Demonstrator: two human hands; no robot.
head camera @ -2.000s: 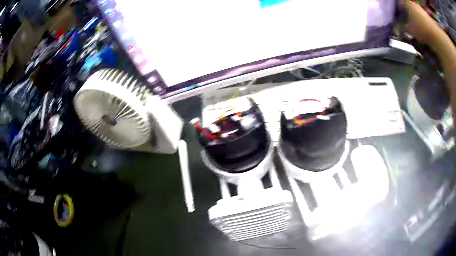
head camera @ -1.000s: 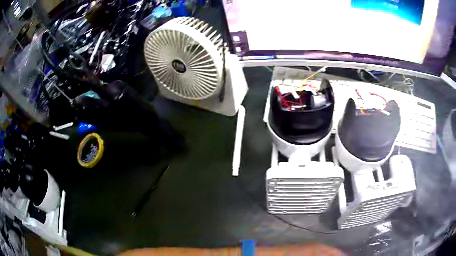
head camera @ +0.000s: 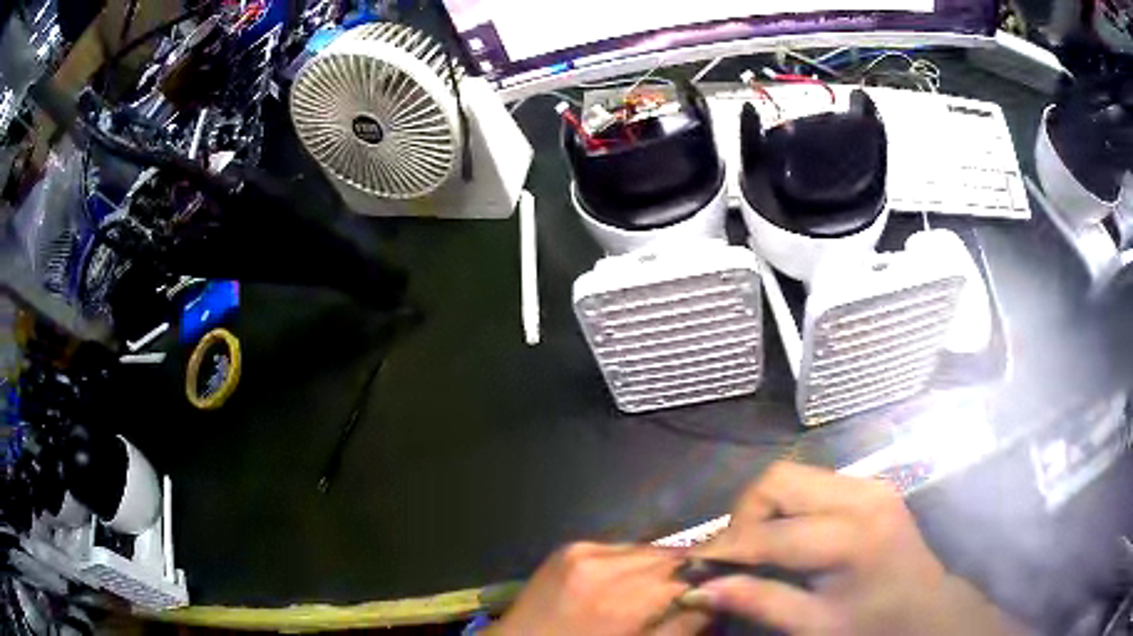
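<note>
My left hand (head camera: 596, 591) and my right hand (head camera: 839, 553) meet at the bottom edge, partly cut off and blurred. The right thumb and fingers pinch at a small dark thing (head camera: 752, 573) against the left hand; I cannot tell what it is. The left fingers are mostly hidden. Beyond the hands stand two white camera bases with slotted faces (head camera: 677, 329) (head camera: 880, 342). Their open black heads (head camera: 646, 174) (head camera: 814, 180) show red and other thin wires.
A white fan (head camera: 379, 118) and a white antenna (head camera: 531, 267) are left of the cameras. A yellow ring (head camera: 214, 369) and dark thin tool (head camera: 352, 422) lie on the mat. Another camera (head camera: 131, 491) is lower left. Behind are the keyboard (head camera: 963, 155) and monitor (head camera: 746, 47). Cables heap at left.
Both hands have come into view at the bottom, now together; one second ago only a forearm with a blue band crossed there. The view has shifted, so the bench things sit higher and further left.
</note>
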